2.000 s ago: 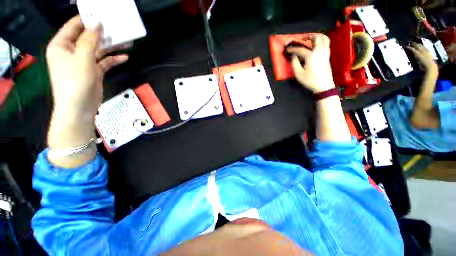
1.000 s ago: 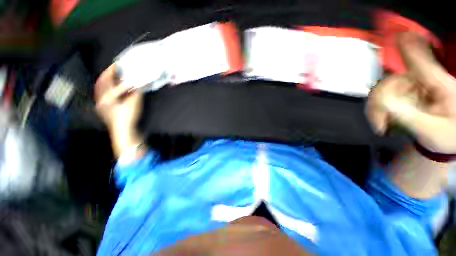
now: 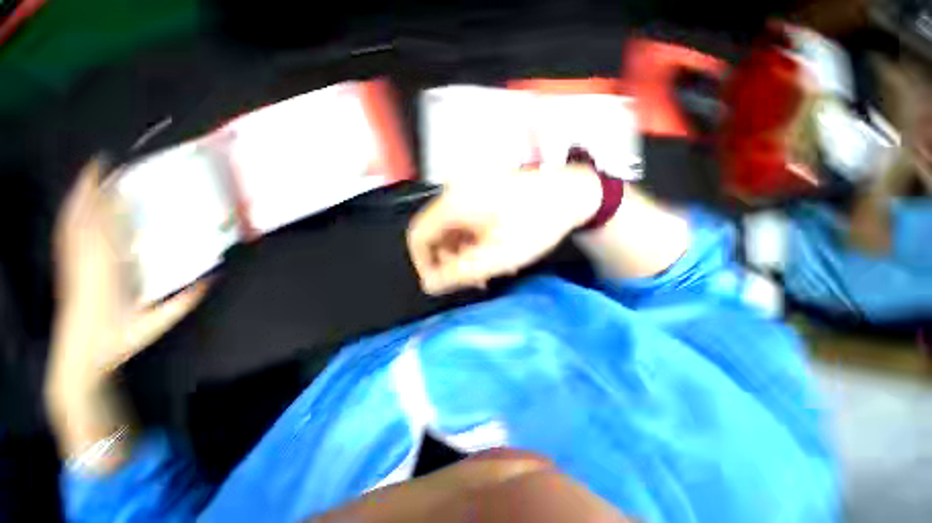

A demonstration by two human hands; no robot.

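The picture is blurred. My left hand (image 3: 87,296) is at the far left, with fingers and thumb around the outer edge of the leftmost white box (image 3: 176,217). A second white box (image 3: 301,143) lies beside it, with a red separator (image 3: 389,131) at its right edge. My right hand (image 3: 501,225) is in front of the two right-hand white boxes (image 3: 472,128), its fingers curled. Blur hides whether it holds anything. My wrist partly covers the rightmost box (image 3: 603,121), which has a red separator (image 3: 562,86) behind it.
A black bench mat (image 3: 317,281) lies under the boxes. A red pad (image 3: 652,92) with a dark mouse (image 3: 699,92) and a glossy red holder (image 3: 761,128) are at the right. Another person's blue sleeve (image 3: 889,250) shows at the far right. A green surface (image 3: 102,46) is at upper left.
My right hand has left the mouse and moved left to the front of the boxes. The box raised in my left hand is now down in the row at the left.
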